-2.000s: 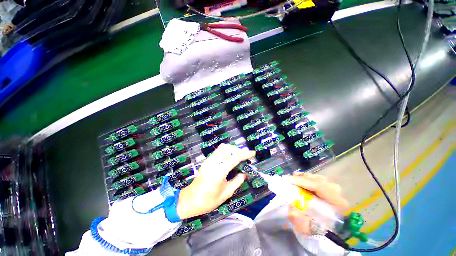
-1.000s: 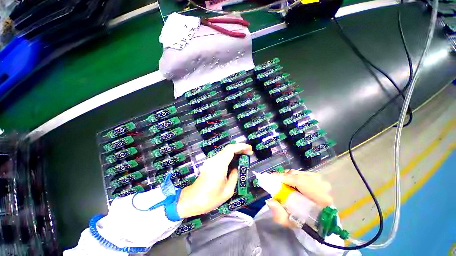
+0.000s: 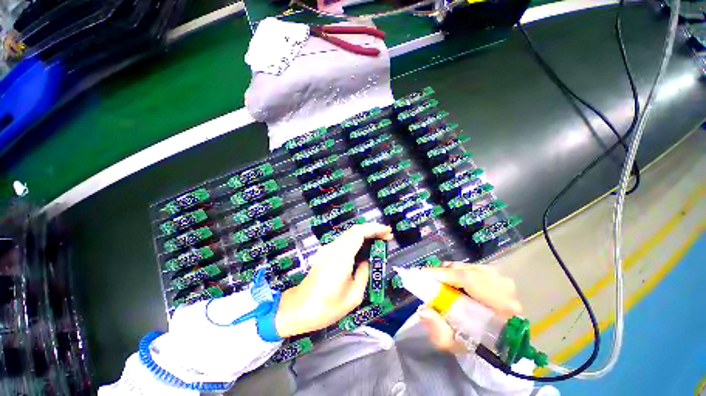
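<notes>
My left hand, with a blue band on the wrist, holds a narrow green circuit board roughly upright in the view, its black middle with white marks facing up. My right hand holds a clear glue syringe with a yellow-orange band and a green cap at its rear. The syringe's white tip points at the board from the right; whether it touches cannot be told. The clear board tray lies beneath, holding several columns of similar boards. My left hand covers part of the tray.
Behind the tray is a pale cloth with a crumpled white piece and red-handled pliers. A black hose and clear tubing run at right. Dark stacked trays stand left, a blue bin far left.
Since two seconds ago, the held board has turned from slanted and mostly hidden to upright and visible. The syringe has shifted left, with its green cap nearer my right hand. Little differs from one second ago.
</notes>
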